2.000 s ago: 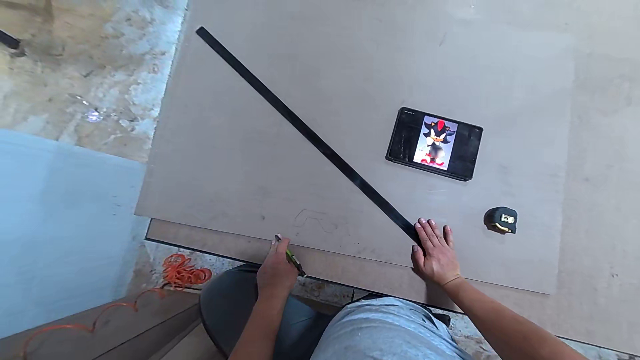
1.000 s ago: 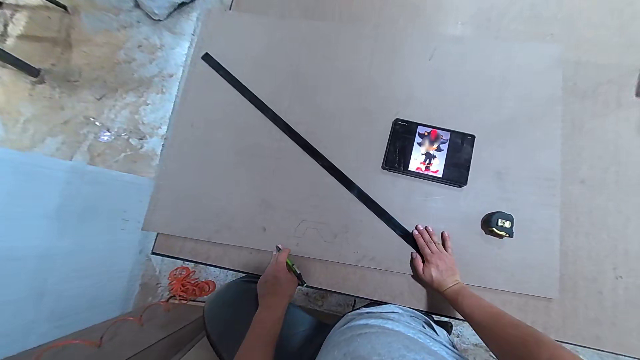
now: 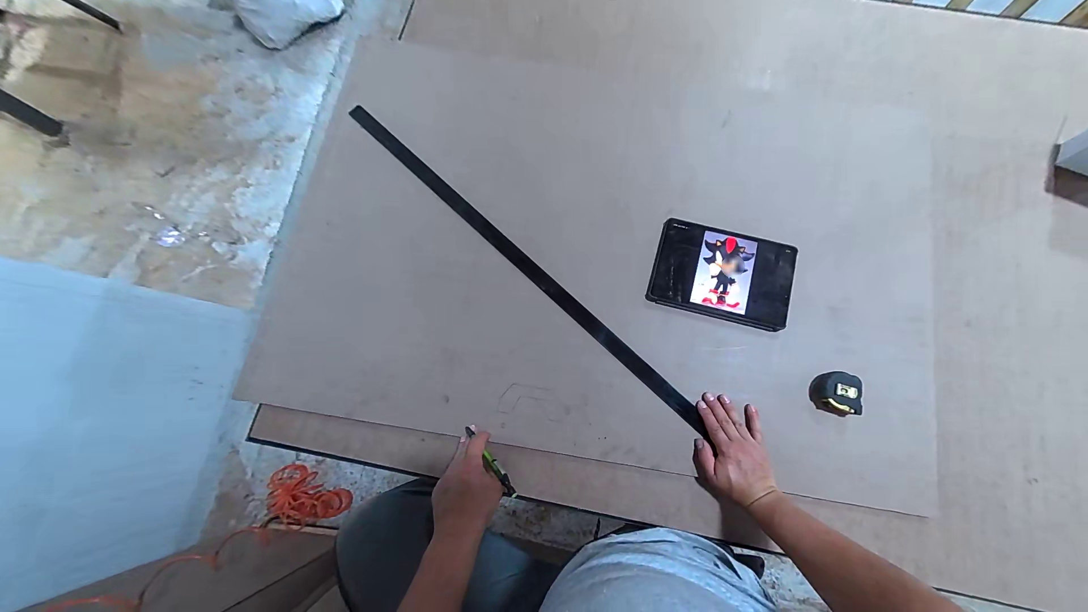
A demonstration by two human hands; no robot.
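Observation:
A long black straight bar (image 3: 531, 270) lies diagonally across a flat grey-brown sheet (image 3: 408, 323). The palm and fingers of my right hand (image 3: 735, 455) rest on the bar's lower right end and on the sheet beside it. Between the fingers of my left hand (image 3: 467, 484), at the sheet's near edge, is a green and black pen-like marking tool (image 3: 495, 472). Faint curved lines show on the sheet between my hands. A black tablet (image 3: 769, 285) showing a red and black cartoon figure lies right of the bar. Below it to the right sits a black tape measure (image 3: 836, 393).
The sheet lies on a larger board (image 3: 1003, 357). A coiled orange cord (image 3: 304, 497) is on the floor at the lower left, near a pale blue panel (image 3: 102, 408). Dark legs (image 3: 32, 115) and a whitish lump (image 3: 285, 17) stand at the upper left.

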